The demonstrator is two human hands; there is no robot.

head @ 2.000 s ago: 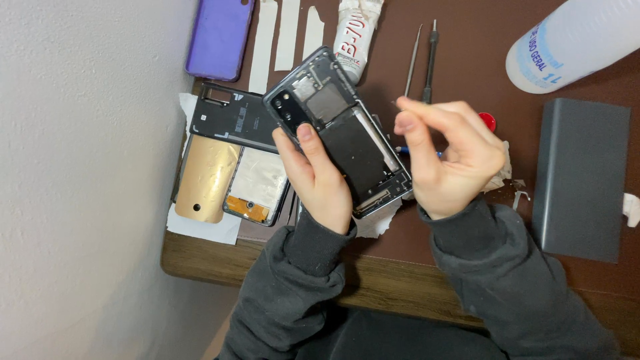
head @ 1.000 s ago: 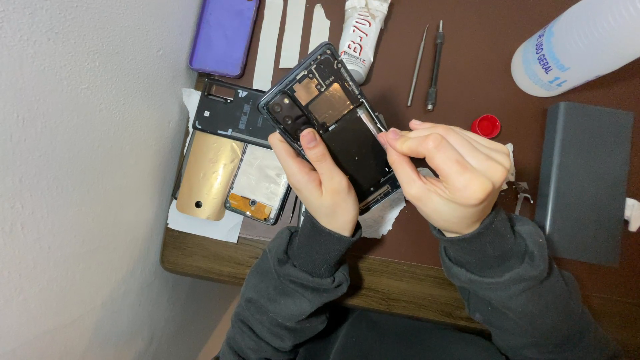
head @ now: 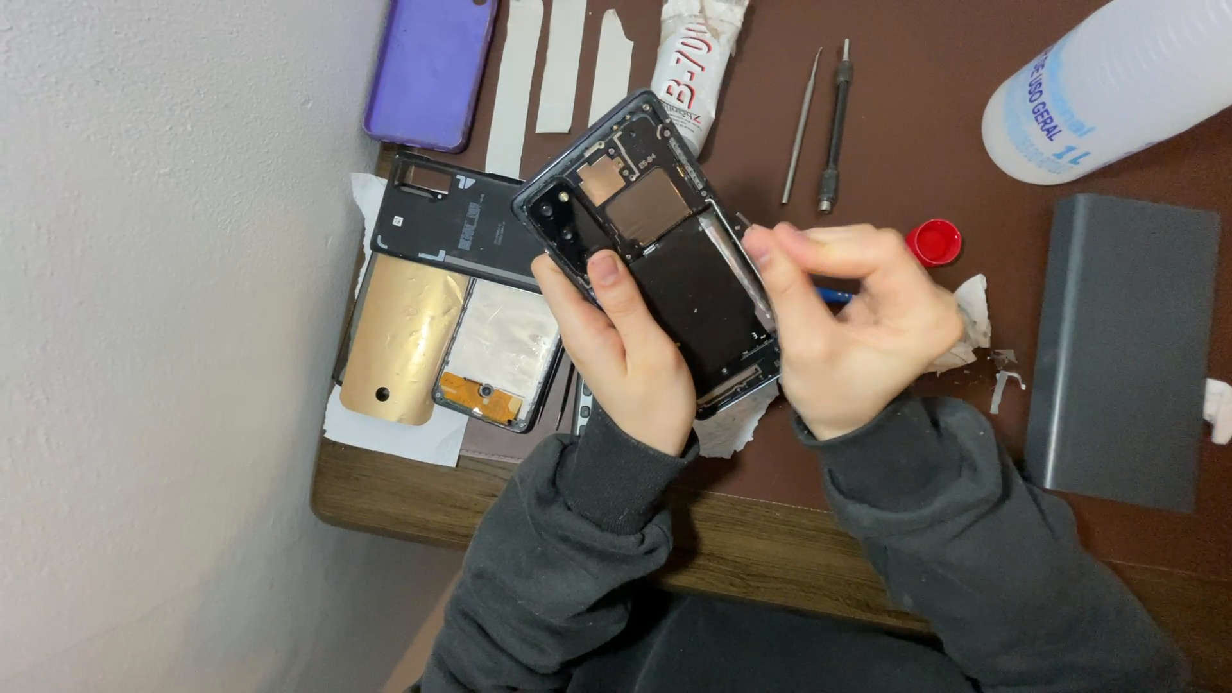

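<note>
My left hand (head: 630, 346) grips an opened smartphone (head: 712, 298) by its lower left side, thumb beside the camera lenses. The phone is tilted, with its black battery area and copper-coloured patches showing. My right hand (head: 857, 308) is at the phone's right edge, thumb and forefinger pinched on a small thin dark piece (head: 743, 221), too small to name. Behind the phone lie a black phone back cover (head: 462, 217), a gold-coloured panel (head: 404, 337) and a phone display assembly (head: 505, 337) with an orange flex part.
A purple phone case (head: 430, 72), white strips (head: 562, 67) and a B-7000 glue tube (head: 693, 72) lie at the back. Nearby are a metal pick (head: 802, 130), a dark slim tool (head: 835, 130), a red cap (head: 934, 243), a white bottle (head: 1097, 96) and a dark grey box (head: 1121, 351).
My right hand has moved from above the phone's right side down to its edge, then slightly up along it. The phone has tilted a little in my left hand.
</note>
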